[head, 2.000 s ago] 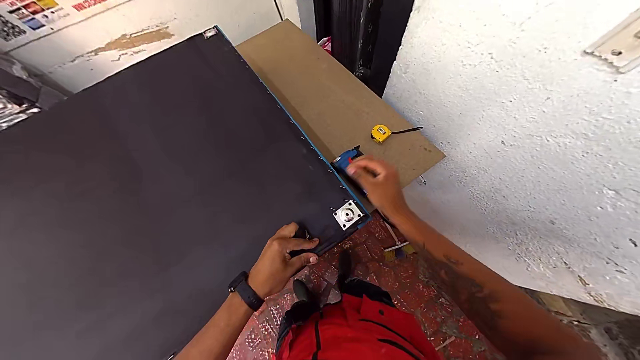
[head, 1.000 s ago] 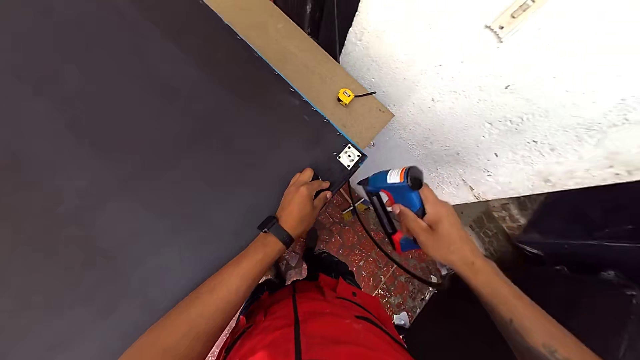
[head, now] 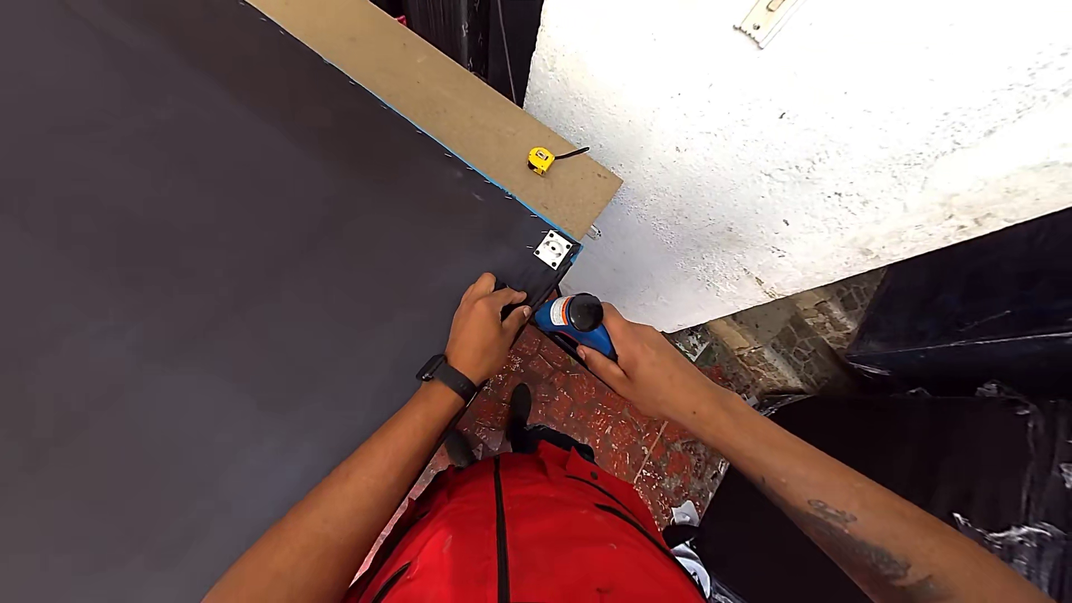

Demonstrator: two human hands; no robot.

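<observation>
A large panel covered in black fabric (head: 251,293) fills the left side, with staples along its blue-lined edge. A square metal plate with holes (head: 554,249) lies at its near right corner. My left hand (head: 487,328), a black watch on the wrist, grips the fabric at the panel's edge just below that plate. My right hand (head: 641,360) is closed around a blue pneumatic stapler (head: 578,322), whose nose is close to the same edge; whether it touches cannot be told. The stapler's lower part is hidden.
Under the panel a brown board (head: 469,109) sticks out, bearing a yellow tape measure (head: 541,161). Beyond it stands a rough white wall (head: 712,167). Black plastic-wrapped objects (head: 863,486) are at the lower right. The floor (head: 578,402) has worn red tiles.
Two seconds ago my right hand was over the brown board at the panel's corner. The stapler then showed in it, out to the right, and has since moved left to the panel's edge.
</observation>
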